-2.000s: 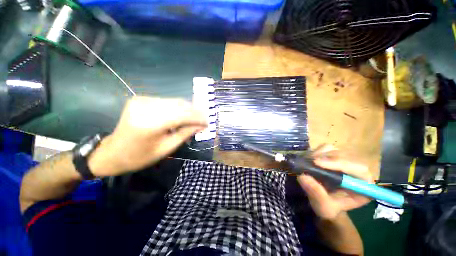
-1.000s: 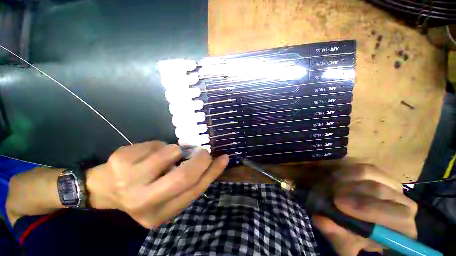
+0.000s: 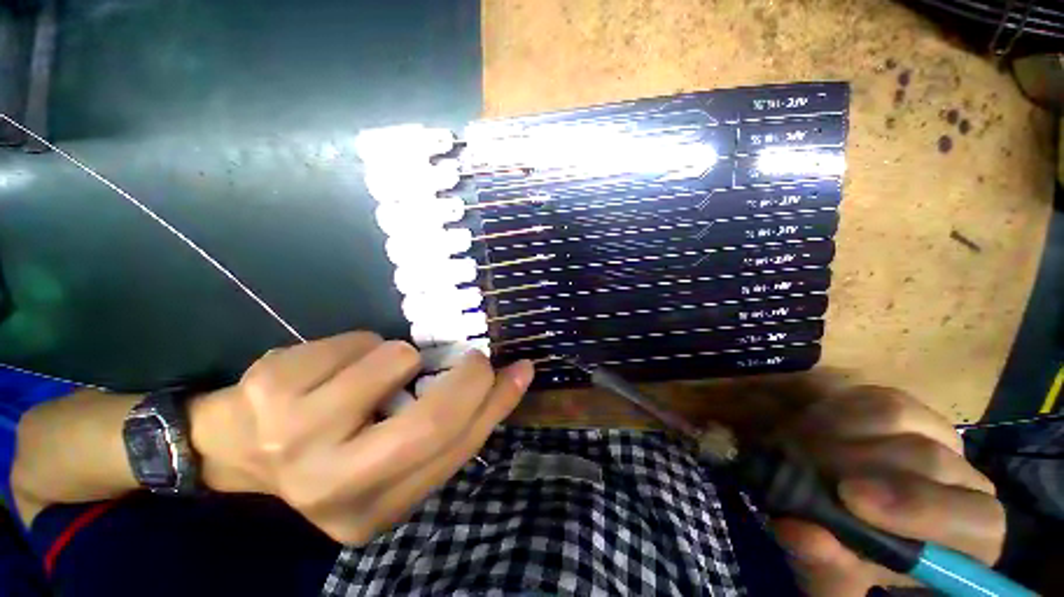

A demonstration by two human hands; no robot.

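Observation:
The black circuit board panel (image 3: 665,257) lies flat, glare across its upper strips. White components (image 3: 429,262) line its left edge, with coppery leads (image 3: 519,289) running onto the strips. My left hand (image 3: 373,426) is closed around a white component at the panel's lower left corner, fingertips by the lowest strip; solder wire (image 3: 175,227) runs from it to the upper left. My right hand (image 3: 893,484) grips the soldering iron (image 3: 805,496). Its tip is at the lowest strips near the left fingertips; whether it touches is unclear.
The tan scorched board (image 3: 933,233) lies under and right of the panel. The dark green mat (image 3: 268,93) is at left. A black wire grille (image 3: 1015,21) is cut off at the upper right. A checked cloth (image 3: 583,513) is below the panel.
The view has come closer to the panel. My left hand has moved from beside the white components down to the lower left corner. The iron has shifted slightly right and down since one second ago.

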